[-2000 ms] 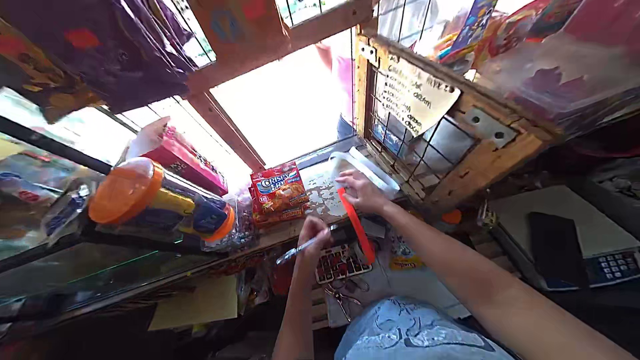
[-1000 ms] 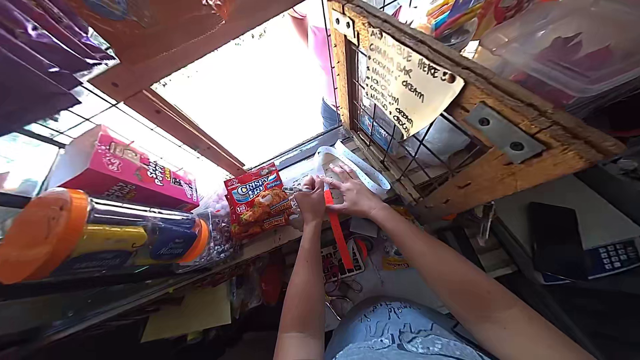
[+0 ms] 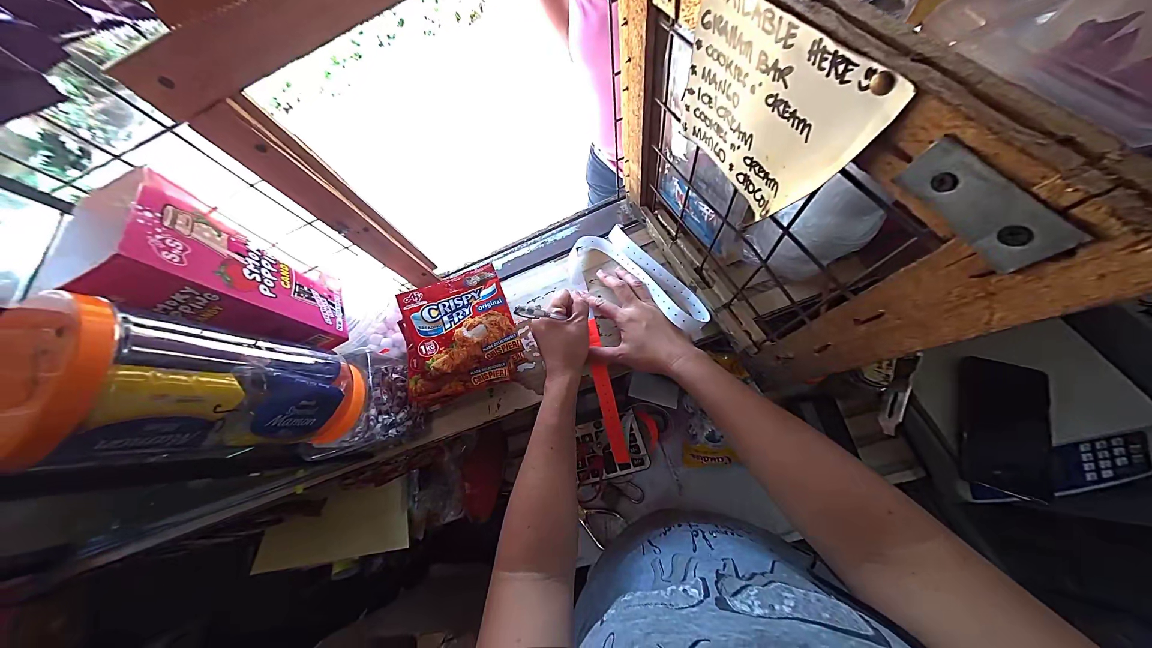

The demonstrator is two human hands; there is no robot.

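Observation:
My left hand (image 3: 562, 337) is closed around a pen (image 3: 538, 312) and rests on the sill beside an orange strip (image 3: 607, 405). The strip's lower end hangs over the sill's edge. My right hand (image 3: 639, 328) lies with its fingers spread over the sill, its thumb side touching the strip. A white dotted flexible strip (image 3: 661, 279) loops behind that hand; whether it joins the orange one is hidden. Left of my left hand stands a red Crispy Fry packet (image 3: 459, 337). The pen's tip is hard to make out.
A clear jar with orange lids (image 3: 216, 382) and a pink candy box (image 3: 202, 261) are at left. A handwritten sign (image 3: 783, 99) hangs on the wooden grille frame at right. A person in pink (image 3: 594, 81) stands outside. A black phone (image 3: 1003, 423) lies by a keypad device (image 3: 1111, 459).
My left hand has moved right and forward with the pen, from apart to beside my right hand at the orange strip. The view has moved nearer the sill.

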